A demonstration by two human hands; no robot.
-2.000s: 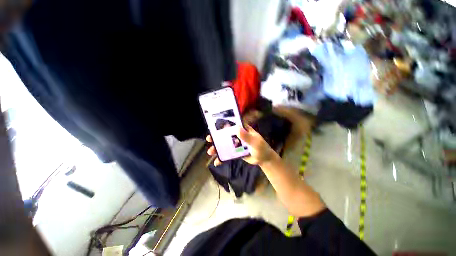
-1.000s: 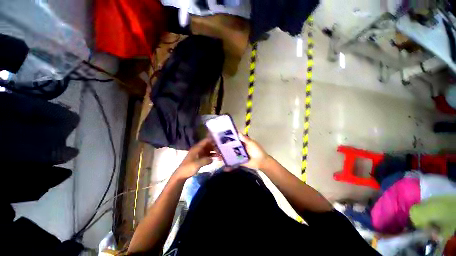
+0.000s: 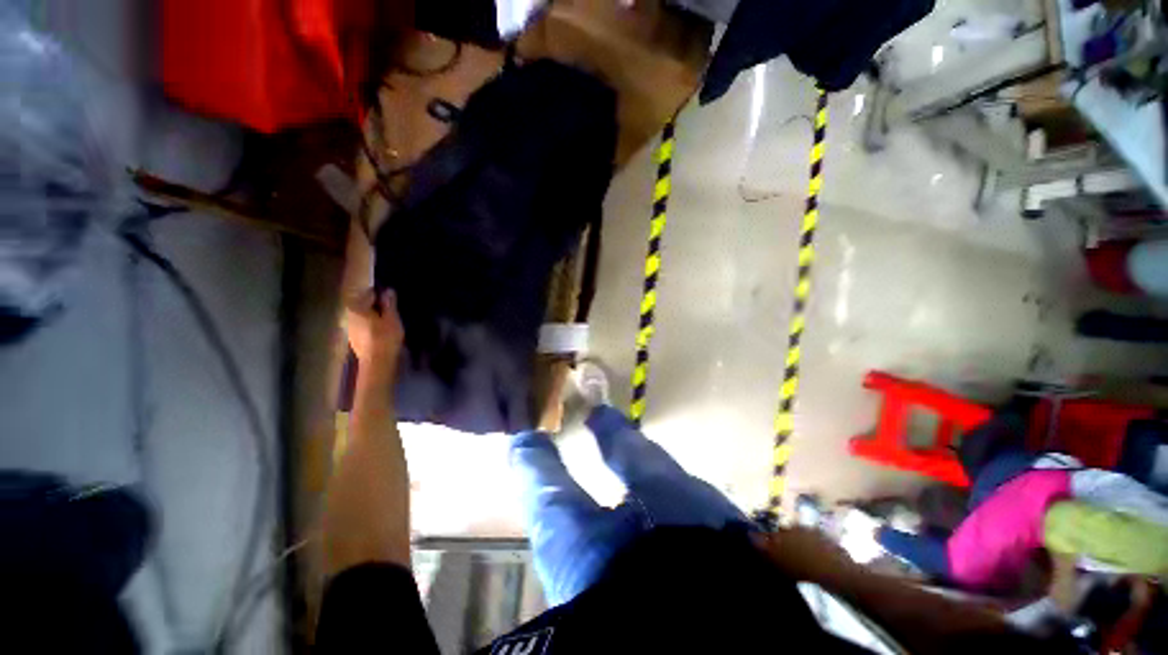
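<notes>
A black garment or bag [image 3: 493, 243] lies in a heap on a brown cardboard box [image 3: 423, 96] in front of me. My left hand [image 3: 374, 326] is at its left edge, with the fingers closed on the dark cloth; the fingertips are small and partly hidden. My right forearm shows, blurred, at the lower right beside my dark top. My right hand cannot be made out clearly there. The phone is not visible.
A red cloth or bag [image 3: 263, 58] is at the upper left. Cables [image 3: 205, 314] run over the pale surface at left. Yellow-black tape [image 3: 651, 275] crosses the floor. A red stool [image 3: 916, 429] and a person in pink [image 3: 1012, 531] are at right.
The phone has gone from sight. My left hand has moved forward from the phone to the black heap's edge. My right hand has moved back to the lower right. My legs now show.
</notes>
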